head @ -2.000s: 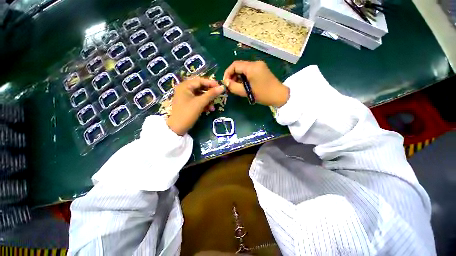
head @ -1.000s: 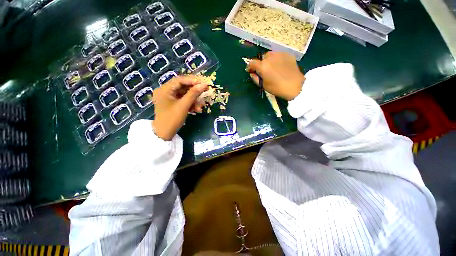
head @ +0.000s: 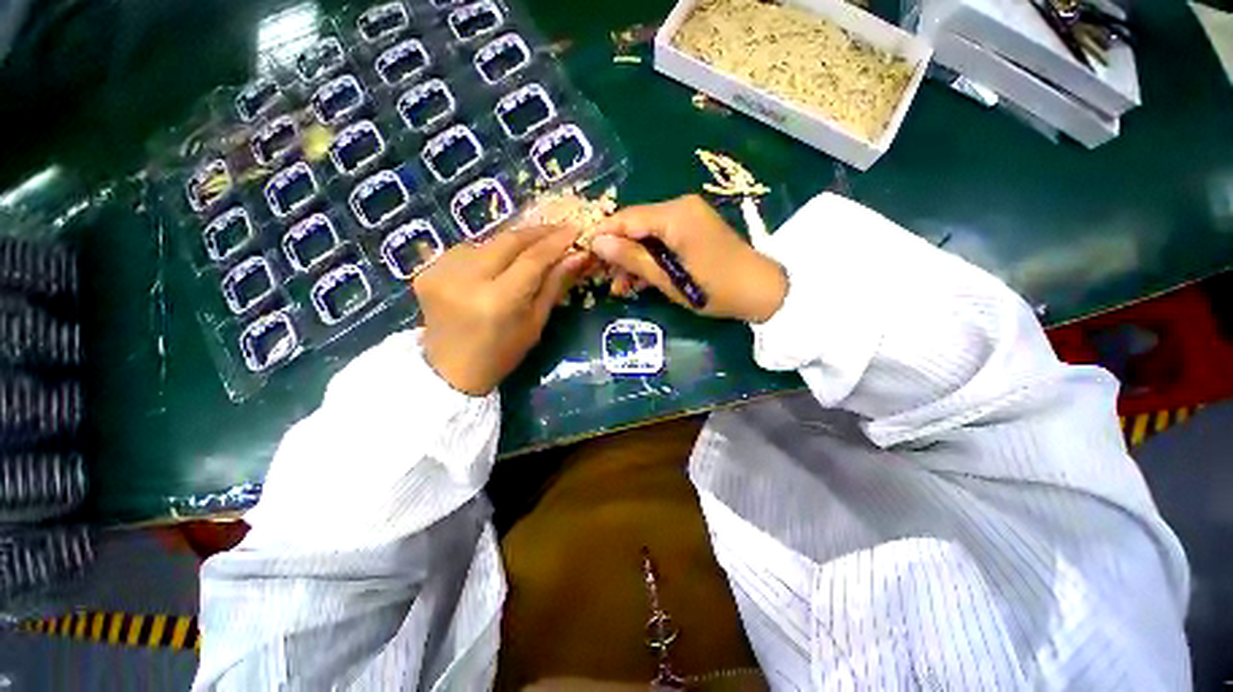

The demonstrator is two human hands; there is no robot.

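Observation:
My right hand (head: 703, 257) holds the dark tweezers (head: 673, 273), their dark end pointing down right. My left hand (head: 487, 300) is at the left, its fingertips meeting the right fingertips over a heap of cream small parts (head: 575, 214). The fingers hide whatever lies between them; I cannot tell if the left fingers pinch a part. One housing (head: 633, 348) lies alone on the green mat just below my hands. The clear blister tray (head: 385, 319) at the left holds rows of housings.
A white parts box (head: 865, 152) full of cream bits stands at the upper right. Separate cream pieces (head: 732, 173) lie below it. White boxes (head: 1034, 84) with dark hand tools (head: 1082, 34) on top are at the far upper right. Stacked trays (head: 41, 406) stand at the far left.
My right hand has moved left from beside the separate cream pieces and met my left hand at the heap. The camera view has shifted slightly, so the bench items sit differently.

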